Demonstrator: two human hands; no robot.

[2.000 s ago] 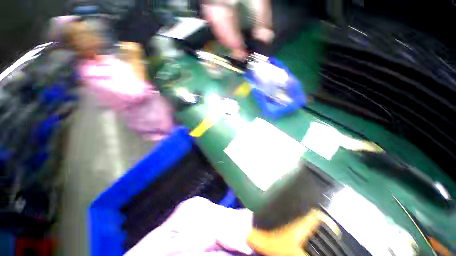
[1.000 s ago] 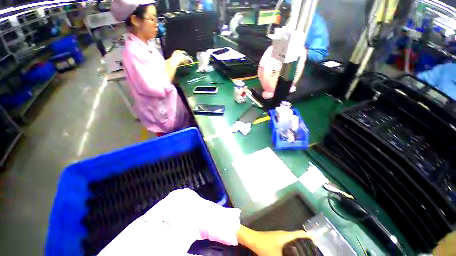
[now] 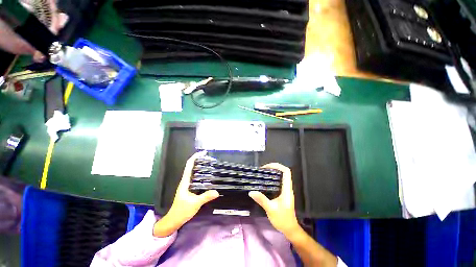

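Note:
My left hand [image 3: 189,198] and my right hand [image 3: 276,201] hold a stack of several dark phones [image 3: 236,176] between them, one at each end, edges towards me. The stack is above the near part of the black phone tray [image 3: 329,172]. A silvery phone-shaped piece [image 3: 229,135] with a camera end at its right lies across the tray's back edge, partly over its pockets. The tray pockets at the right show no phones. The stack and hands hide the tray's middle.
White sheet [image 3: 129,143] left of the tray; small blue parts box [image 3: 124,78] at upper left. Behind the tray lie an electric screwdriver [image 3: 235,86], a yellow-orange stick [image 3: 300,112] and a crumpled tissue [image 3: 330,84]. Papers [image 3: 428,156] at right, tray stack [image 3: 219,26] behind, blue bin [image 3: 39,229] lower left.
The view has swung from the left side and blue bin to the tray in front. The dark items at my left hand are now seen as a stack held by both hands.

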